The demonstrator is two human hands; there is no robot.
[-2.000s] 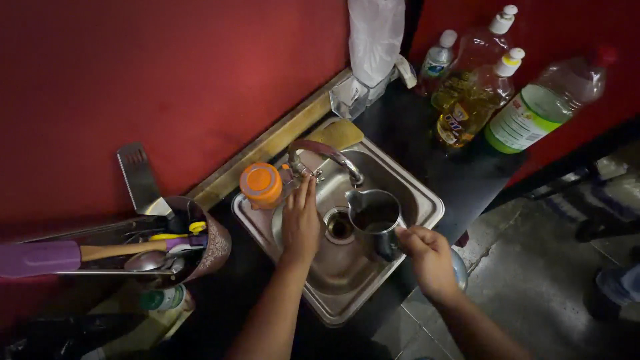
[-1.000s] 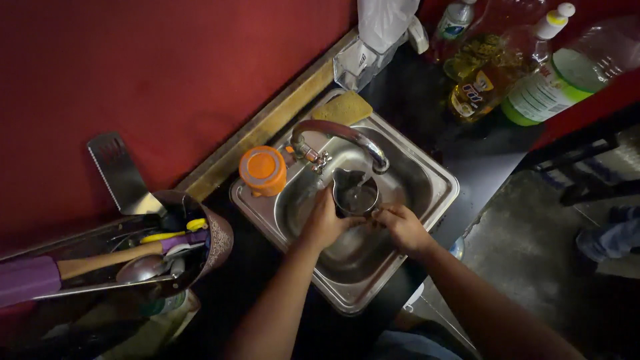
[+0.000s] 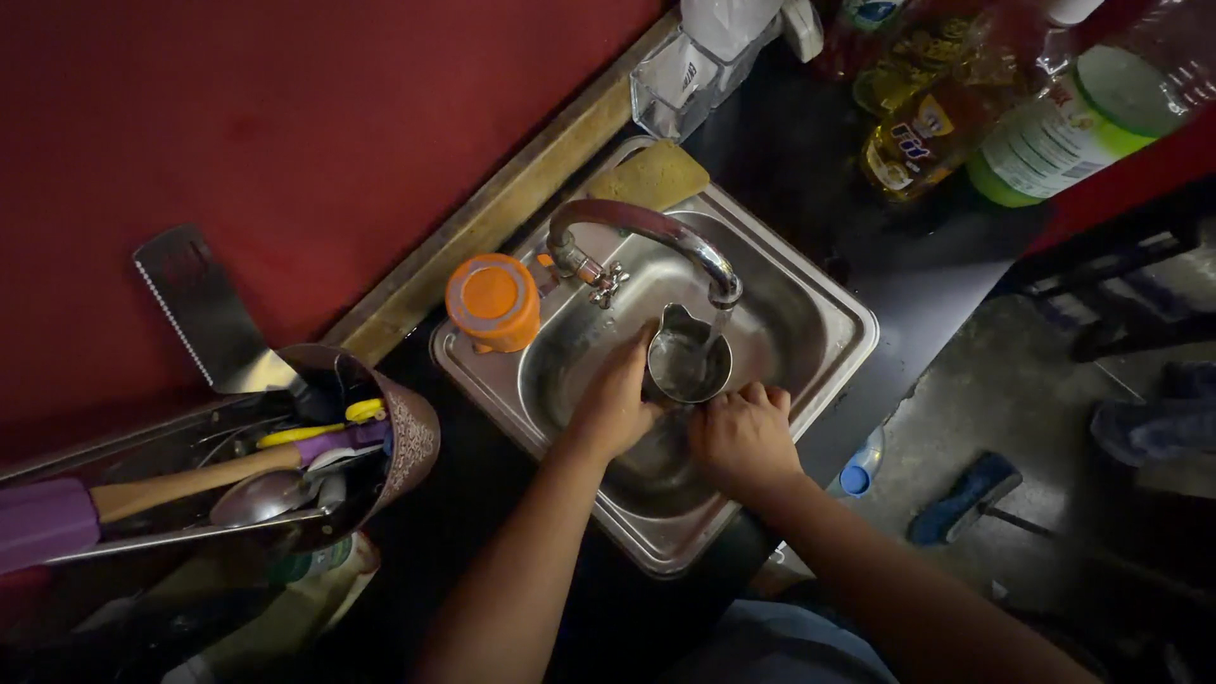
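Observation:
Under the curved chrome faucet (image 3: 655, 220), water runs into a small metal pitcher with a spout (image 3: 689, 361), held over the stainless steel sink basin (image 3: 655, 475). My left hand (image 3: 613, 399) is wrapped around the pitcher's left side. At its lower right, my right hand (image 3: 748, 439) has its fingers curled where the handle would be; the handle itself is hidden by the hand. An orange cup (image 3: 492, 302) rests upside down on the sink's left corner. A yellowish sponge or cloth (image 3: 651, 176) lies on the rim behind the faucet.
A holder of kitchen utensils (image 3: 408, 451) stands left of the sink, with a slotted metal spatula (image 3: 214, 318) sticking out. Soap bottles (image 3: 921, 142) and a large green-labelled bottle (image 3: 1054, 138) stand at the back right. A blue broom head (image 3: 964, 499) and a person's legs (image 3: 1154, 418) are at floor level, right.
My left hand has moved from beside the faucet's tap onto the pitcher, which sits under the spout. Water now visibly runs into it. The view has moved closer to the sink.

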